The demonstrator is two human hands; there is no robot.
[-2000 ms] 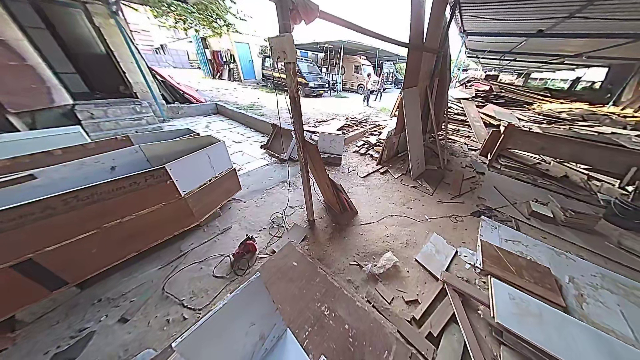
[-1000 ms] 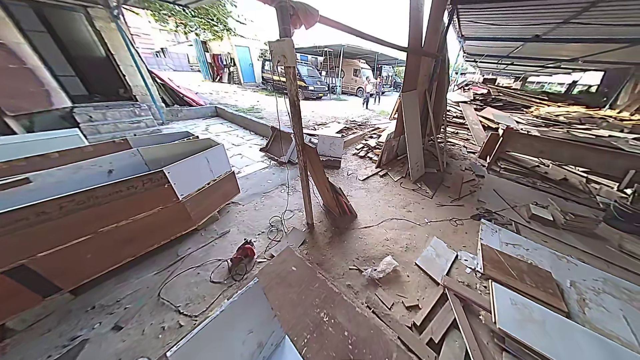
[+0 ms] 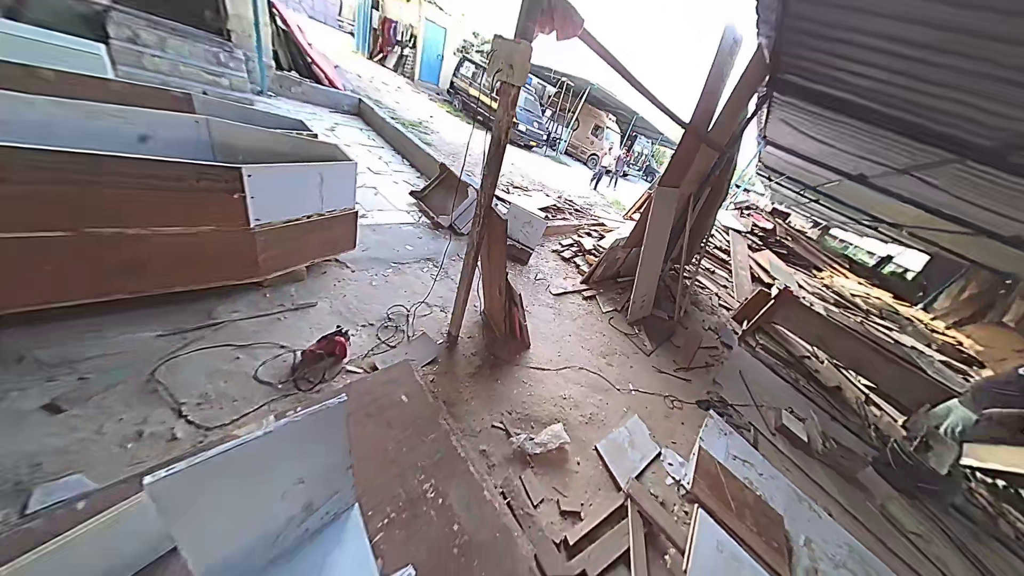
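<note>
Neither of my hands is in view. A gloved hand [image 3: 952,420] with a dark sleeve shows at the right edge, beside a pale board [image 3: 992,456]; it looks like another person's, and its grip is unclear. Nearest to me, at the bottom, a white-faced panel [image 3: 256,488] stands on edge against a brown board [image 3: 424,480]. A red corded power tool [image 3: 324,352] rests on the ground at centre left, its cable looped around it. White-faced boards [image 3: 792,496] and a brown panel [image 3: 740,504] lie at the lower right.
Long angular wooden boxes [image 3: 120,200] stand at the left. A wooden post [image 3: 492,192] with hanging wires rises mid-view, near leaning planks [image 3: 680,208]. Scrap wood [image 3: 608,520] and a cable [image 3: 584,372] lie on the ground. Farther off are a timber pile [image 3: 864,288], vehicles and two people.
The view has tilted and shifted clearly. A gloved hand and dark sleeve now show at the right edge, where the earlier frames show none.
</note>
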